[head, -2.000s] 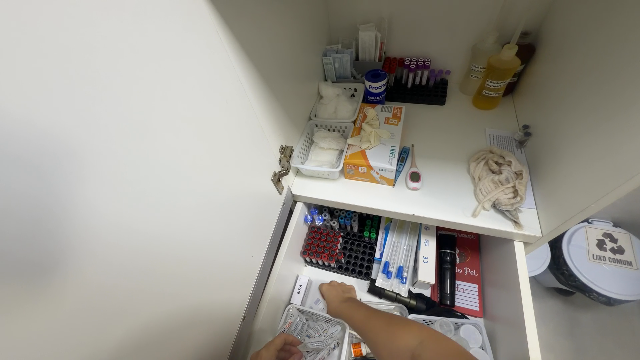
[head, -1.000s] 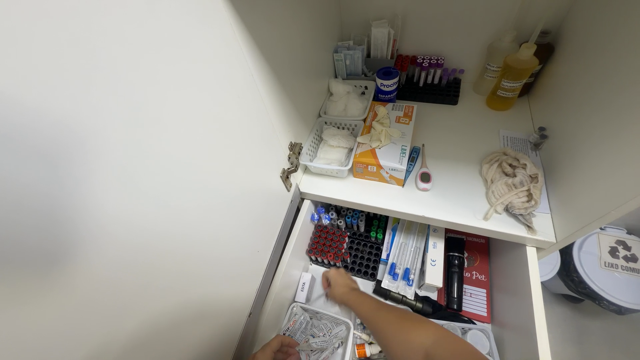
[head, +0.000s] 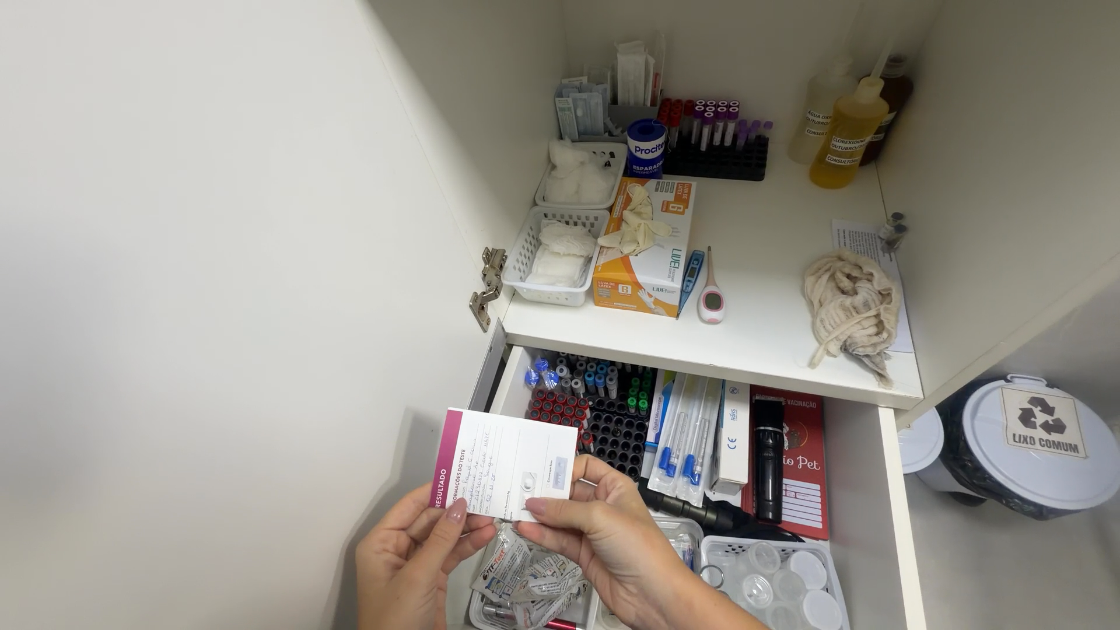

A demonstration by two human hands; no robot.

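Note:
A white card with a magenta edge [head: 499, 455], bearing printed and handwritten text, is held up over the open drawer. My left hand [head: 420, 556] pinches its lower left part between thumb and fingers. At its lower right, my right hand [head: 604, 534] grips it, the thumb on the front face. Just below the hands is a white basket of foil-wrapped packets [head: 529, 577]. Behind the card stand racks of red-capped blood tubes [head: 558, 411], partly hidden by it.
The drawer also holds wrapped swabs [head: 687, 437], a black hair clipper [head: 768, 459], a red booklet [head: 809, 490] and a basket of clear cups [head: 779, 577]. Above, the shelf bears a glove box [head: 647, 271], thermometers [head: 710, 302], cloth [head: 853, 302] and bottles [head: 849, 131]. A lidded bin [head: 1037, 446] stands right.
Both hands have come up from the drawer's front left area and now hold the card between them. Earlier, the right hand reached into the drawer near the tube racks.

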